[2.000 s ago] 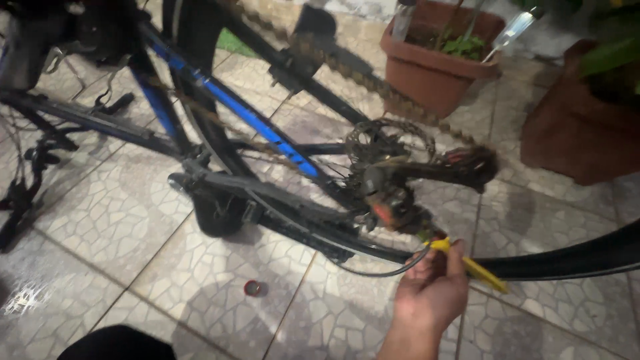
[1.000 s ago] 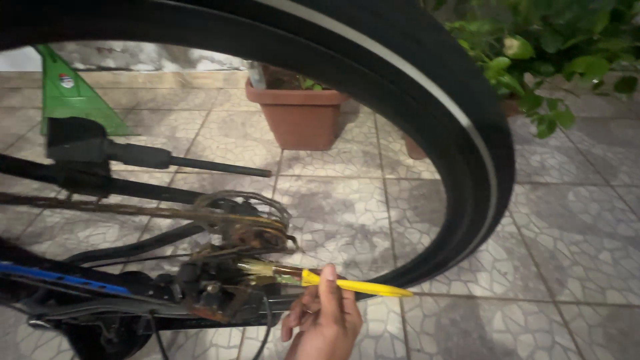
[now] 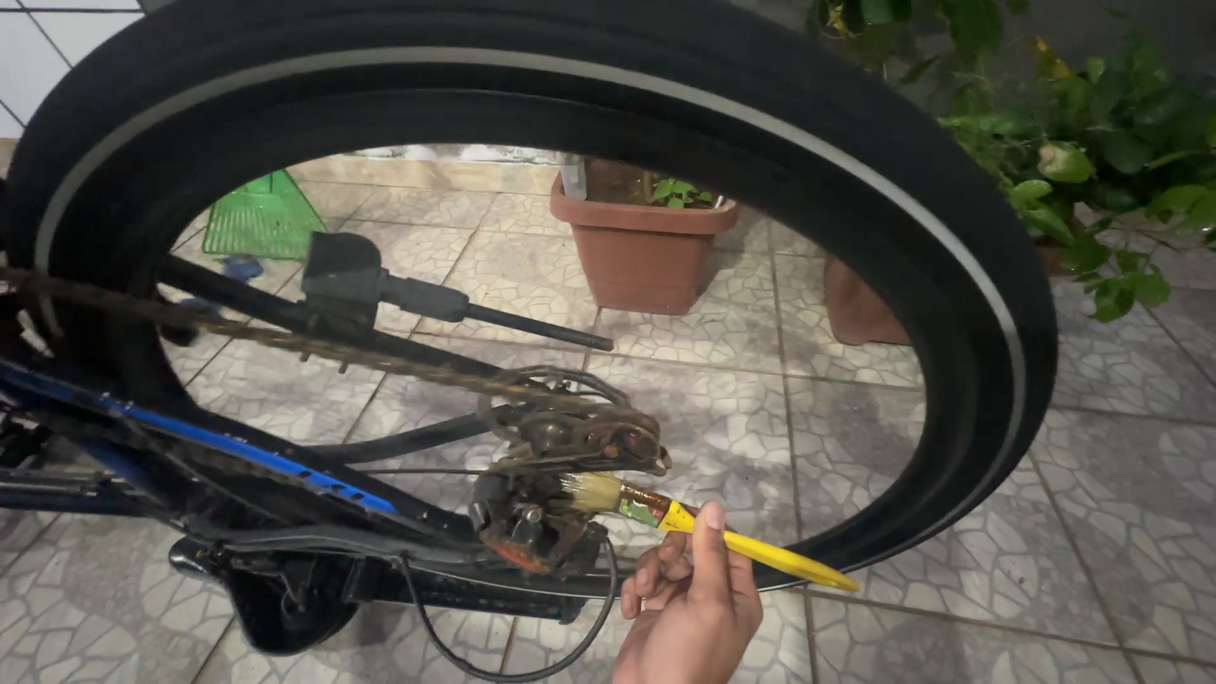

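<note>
My right hand [image 3: 698, 608] grips the yellow handle of a paintbrush [image 3: 769, 559], thumb across it. The brush's pale bristles touch or lie right beside the dirty rear derailleur [image 3: 532, 518] of a bicycle. Just above the bristles is a rusty, greasy sprocket or pulley assembly [image 3: 570, 427], and the brown chain [image 3: 285, 328] runs left from it. A black cable [image 3: 608, 608] loops below the derailleur. The blue and black frame [image 3: 256, 456] lies to the left, and the rear wheel's black tyre [image 3: 988, 285] arches over all of it. My left hand is out of view.
Terracotta pots [image 3: 646, 256] with plants stand behind the wheel. Green leaves [image 3: 1111, 190] hang at the right. A green plastic rake-like tool [image 3: 261, 218] stands at the back left. A black bicycle saddle [image 3: 285, 608] is low at the left, above floor tiles [image 3: 950, 627].
The view has shifted a lot. In both earlier frames my right hand also holds the brush by the derailleur. The bristles, hidden two seconds ago, now show.
</note>
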